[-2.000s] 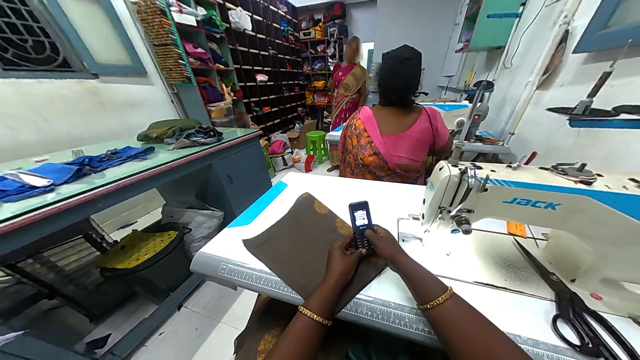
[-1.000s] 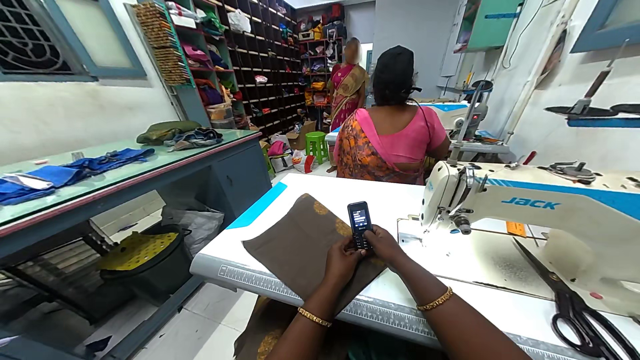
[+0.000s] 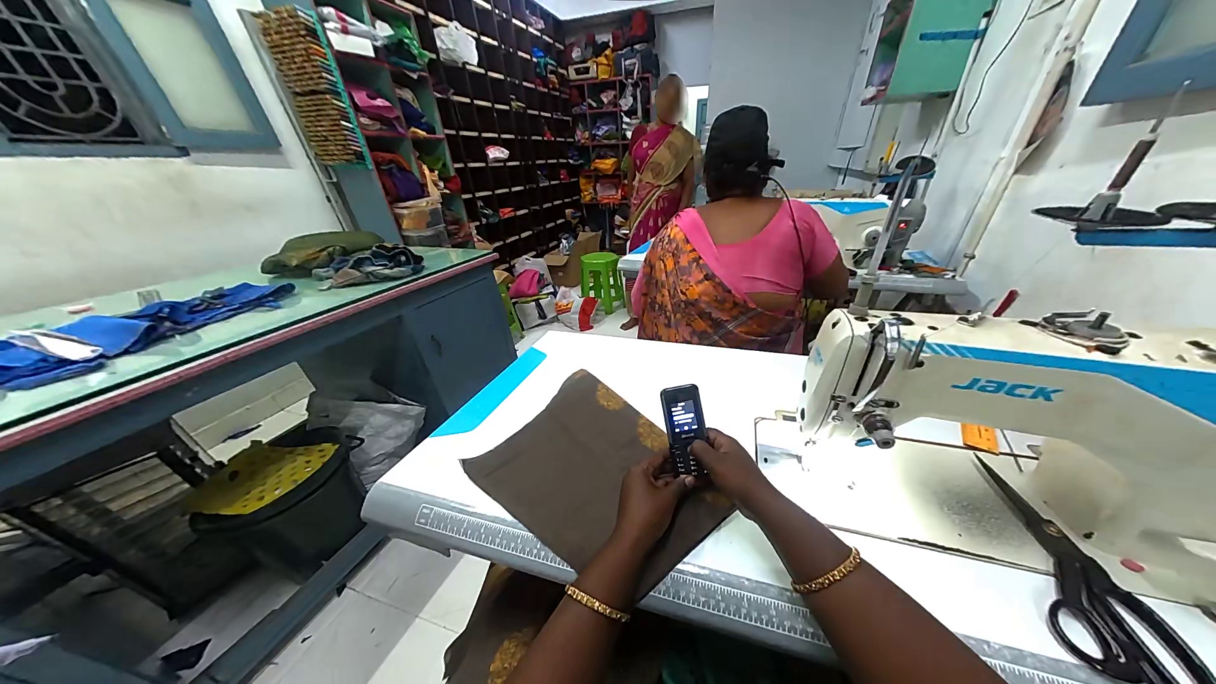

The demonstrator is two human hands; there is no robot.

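Observation:
A black keypad mobile phone (image 3: 683, 418) with a lit screen is held upright between both hands, above the sewing table. My left hand (image 3: 650, 499) grips its lower left side, and my right hand (image 3: 730, 467) holds the lower right, its thumb over the keys. Beneath them a brown cloth with gold motifs (image 3: 560, 456) lies on the white sewing table (image 3: 750, 361) and covers part of its front ruler edge. More of the same cloth hangs below that edge. To the right stands a Jack sewing machine (image 3: 988, 380), with black-handled scissors (image 3: 1083, 570) lying on its bed.
A person in an orange and pink sari (image 3: 741, 256) sits just beyond the table, back turned; another person (image 3: 660, 171) stands farther off. At left, a glass-topped counter (image 3: 218, 332) holds blue cloth and folded garments. A black bin (image 3: 285, 503) stands below it, near a green stool (image 3: 600, 277).

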